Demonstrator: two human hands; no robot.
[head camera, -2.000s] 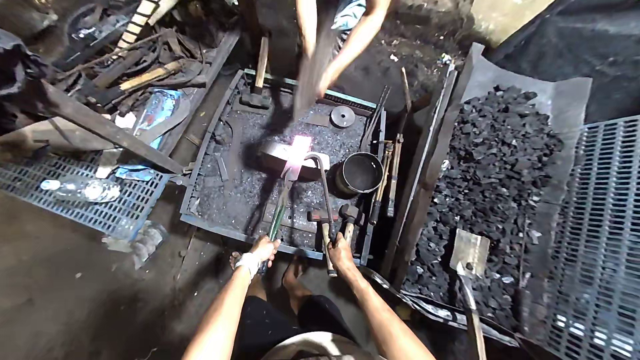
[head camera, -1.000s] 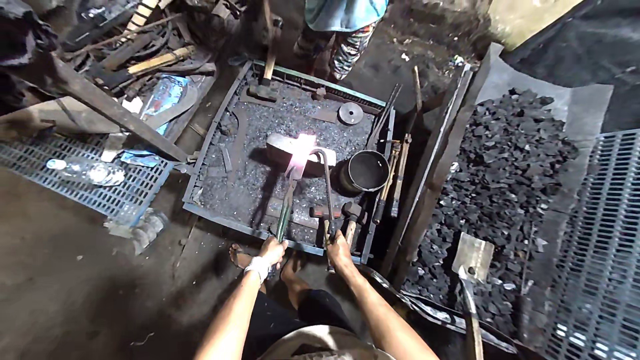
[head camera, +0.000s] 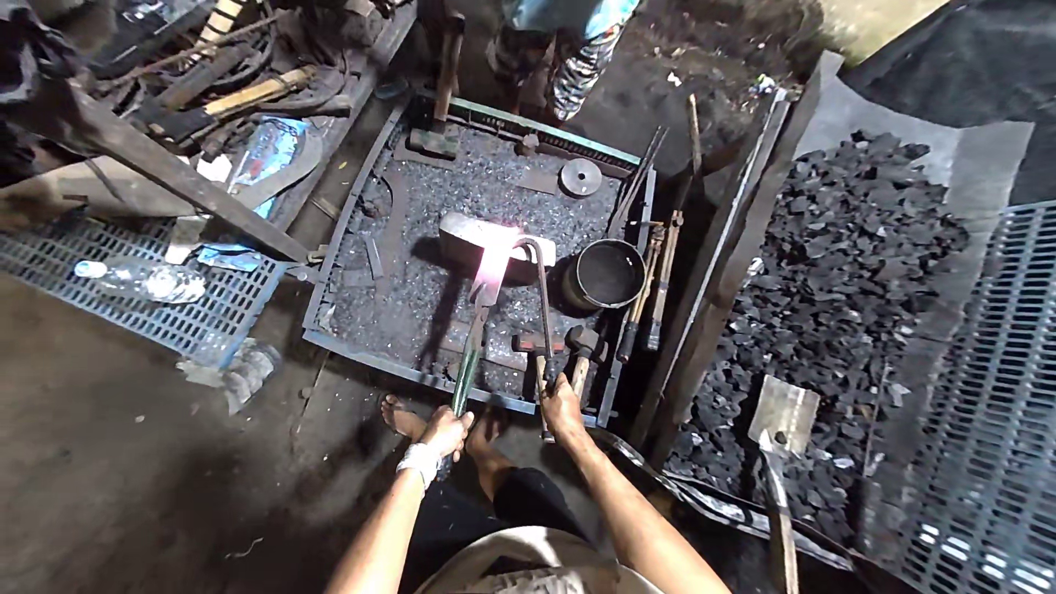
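Observation:
My left hand (head camera: 446, 432), with a white wrap at the wrist, is closed around the handles of long metal tongs (head camera: 469, 363). Their jaws hold a glowing hot metal bar (head camera: 492, 268), which lies across the bright top of an anvil (head camera: 464, 229). In my right hand (head camera: 563, 407) is the dark grip of a hooked metal rod (head camera: 544, 305); its bent end reaches over the anvil beside the glowing piece. Two hammers lie near that hand, one with a reddish head (head camera: 538, 342) and one with a dark head (head camera: 584, 341).
The anvil stands inside a low metal-framed bed (head camera: 412, 373). A round metal pot (head camera: 609, 274), a sledgehammer (head camera: 433, 143) and a pierced disc (head camera: 580, 177) surround it. Another person's patterned trouser leg (head camera: 583, 74) is beyond. Charcoal (head camera: 850, 247) and a shovel (head camera: 784, 412) lie right, a plastic bottle (head camera: 148, 279) left.
Two seconds ago the other person's arms and a blurred dark tool were over the bed; they have since drawn back. Both my hands keep hold of their tools.

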